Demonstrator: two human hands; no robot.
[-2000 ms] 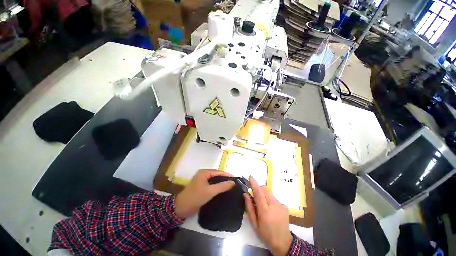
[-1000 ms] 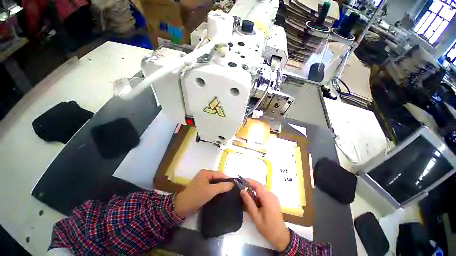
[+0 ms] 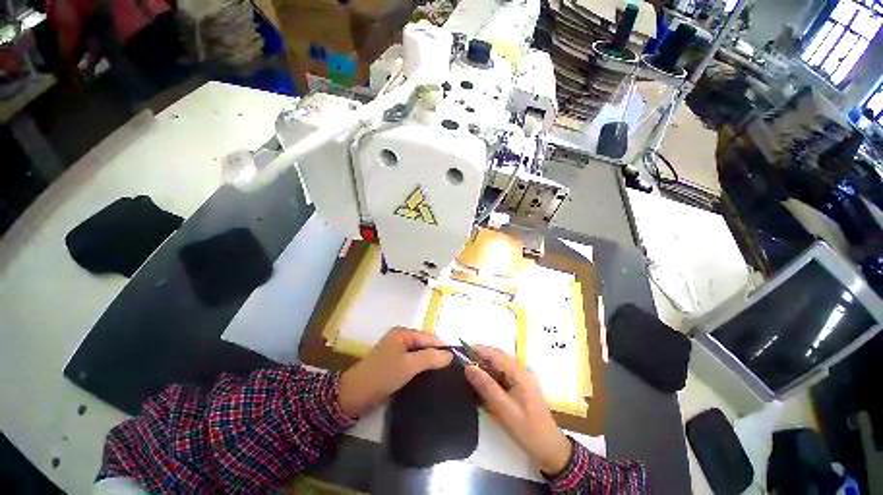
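Note:
My left hand [image 3: 395, 367] pinches the top edge of a black rounded fabric panel [image 3: 433, 418], which hangs below my fingers over the front of the template. My right hand [image 3: 511, 394] holds small dark snips [image 3: 465, 352] with the tip at the panel's top edge, close to my left fingertips. The flat template [image 3: 556, 329], white with yellow edging and a brown border, lies behind my hands under the white machine head [image 3: 418, 174]. The template's yellow-edged inner frame [image 3: 524, 334] shows no black panel in it.
Black panels lie at the left [image 3: 123, 235], on the dark bed plate [image 3: 226, 266], right of the template [image 3: 649, 348] and near the screen [image 3: 719, 451]. The control screen [image 3: 799, 324] stands at right. Thread cones [image 3: 675, 46] and stacked sheets stand behind.
The panel's lower end has shifted slightly in front of me. The snips and my right fingers have changed angle and closed in at the edge. My left hand keeps its pinch.

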